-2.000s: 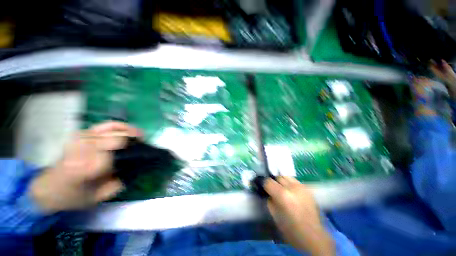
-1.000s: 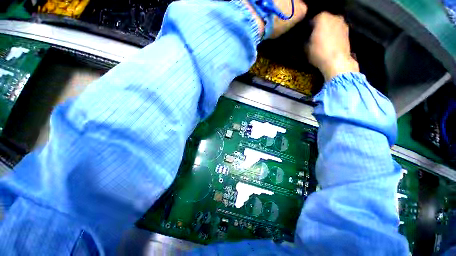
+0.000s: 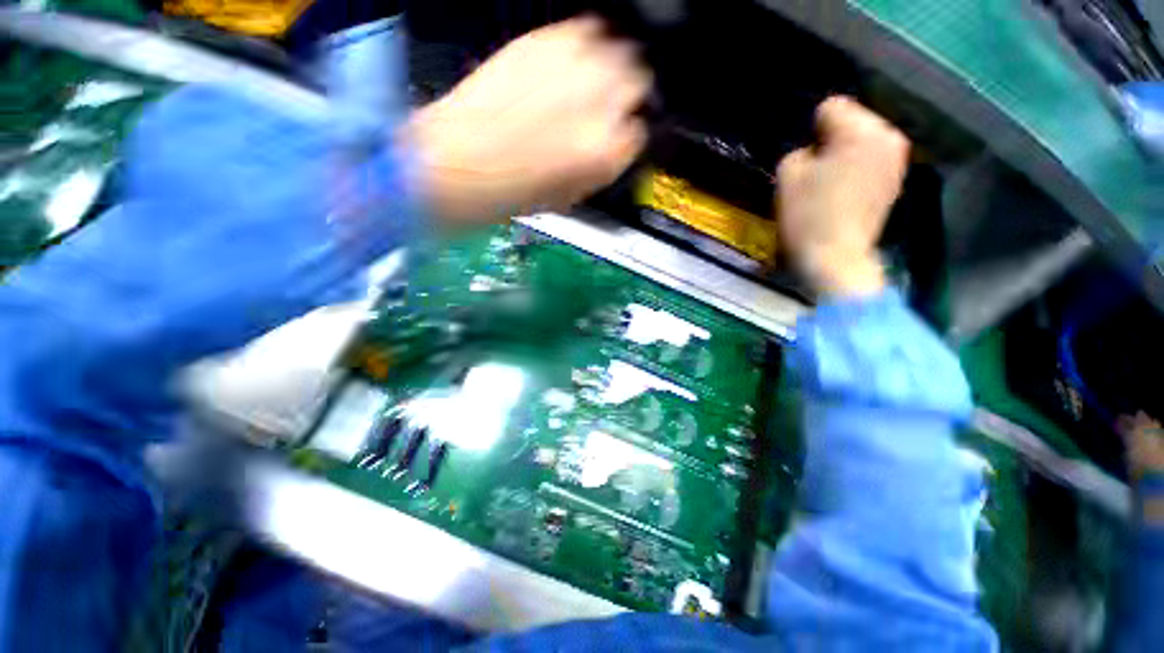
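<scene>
A green circuit board (image 3: 536, 306) with white patches lies flat between two pale rails; slim dark parts (image 3: 411, 449) stand near its near left edge. My left hand (image 3: 543, 121) is over the far rail, blurred, with its fingers curled; whether it holds anything is hidden. My right hand (image 3: 843, 185) is at the dark bins behind the rail, its fingers bent, and no part shows in it. Yellow parts (image 3: 710, 214) lie in a bin between my hands.
The far rail (image 3: 664, 272) and near rail (image 3: 383, 542) flank the board. A green shelf (image 3: 932, 77) runs above at the upper right. Another board (image 3: 70, 166) is at the left. Another person's hand (image 3: 1142, 444) and blue sleeve are at the right edge. More yellow parts (image 3: 236, 13) show at the top left.
My left hand has moved left and down from the bins to above the far rail. My left sleeve has moved left, uncovering the board's left part. My right hand has moved slightly down.
</scene>
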